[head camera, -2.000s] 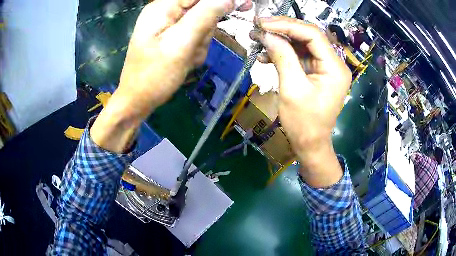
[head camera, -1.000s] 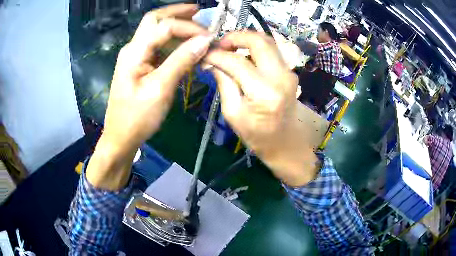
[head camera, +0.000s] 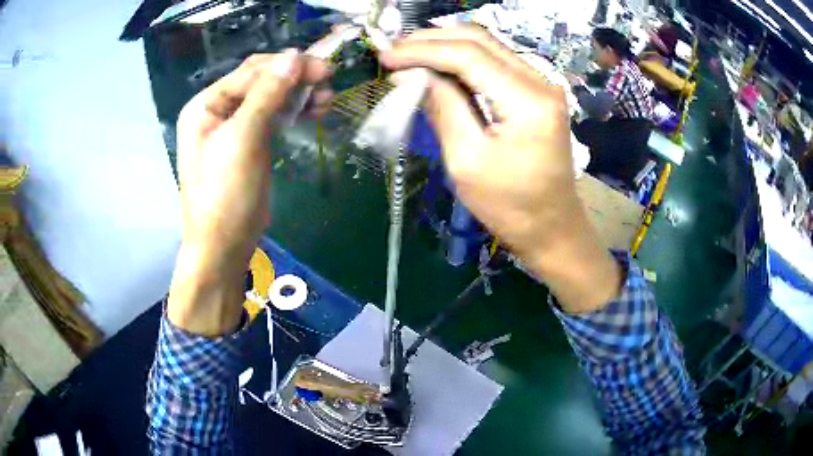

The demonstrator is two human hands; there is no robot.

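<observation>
My left hand [head camera: 234, 142] pinches one end of a white cloth tie [head camera: 342, 39] near the top of the view. My right hand [head camera: 517, 151] pinches the other part, and a short blurred end [head camera: 392, 116] hangs below its fingers. The cloth meets the steam hose [head camera: 393, 240] at a white knot or wrap between my hands. The hose runs down to the steam iron [head camera: 343, 388], which has a wooden handle and a blue spot. The iron sits on the metal iron rest [head camera: 312, 429], over a pale sheet [head camera: 459, 392].
A white tape roll [head camera: 288, 292] and a curved yellow template [head camera: 260, 272] lie behind my left wrist. A white board [head camera: 80, 178] stands at the left. A seated person [head camera: 627, 85] is at the upper right. Blue bins [head camera: 784, 329] stand at the right edge.
My hands have moved apart, with the white cloth now showing stretched between them. The view has shifted, so the tape roll and yellow template now show more fully.
</observation>
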